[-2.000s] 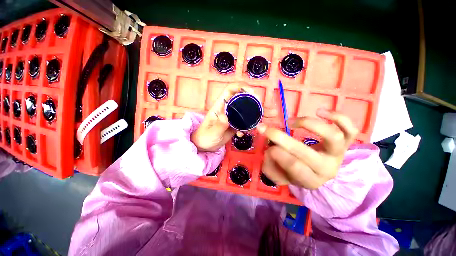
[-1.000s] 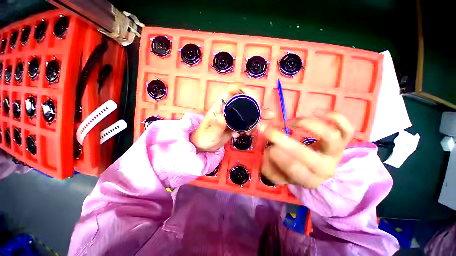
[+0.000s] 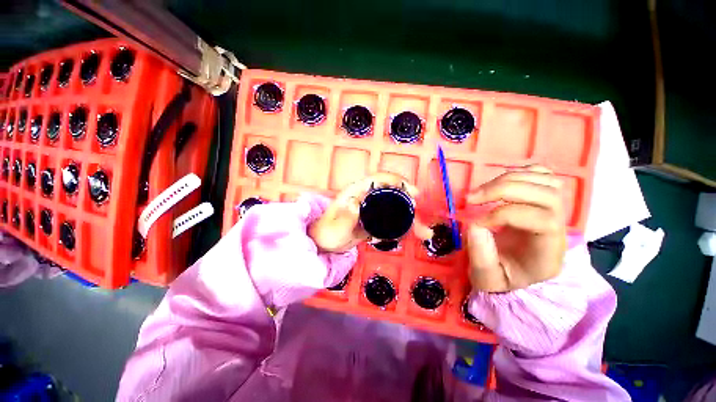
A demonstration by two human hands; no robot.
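My left hand (image 3: 339, 223) holds a round black watch head (image 3: 387, 213) over the middle of the red-orange tray (image 3: 314, 74). Its smooth, dark screen faces up. My right hand (image 3: 522, 228) is apart from it, over the right part of the tray, with fingers bent and spread and nothing seen in them. A thin blue stick (image 3: 447, 191) lies across the tray between the hands. Watch heads with ringed backs up sit in the top row, such as one watch head (image 3: 458, 123), and in the lower rows. The sleeves hide part of the tray.
At left are tilted trays (image 3: 118, 196) full of watch heads, with white straps (image 3: 169, 202) and dark bands. A white sheet (image 3: 620, 173) lies under the tray's right edge, with a crumpled white piece (image 3: 637, 253) beside it. A brownish bar (image 3: 153, 39) is at top left.
My right hand has drawn back to the right from the watch head, uncovering more of the tray and stick. The view has shifted, so the tray appears lower.
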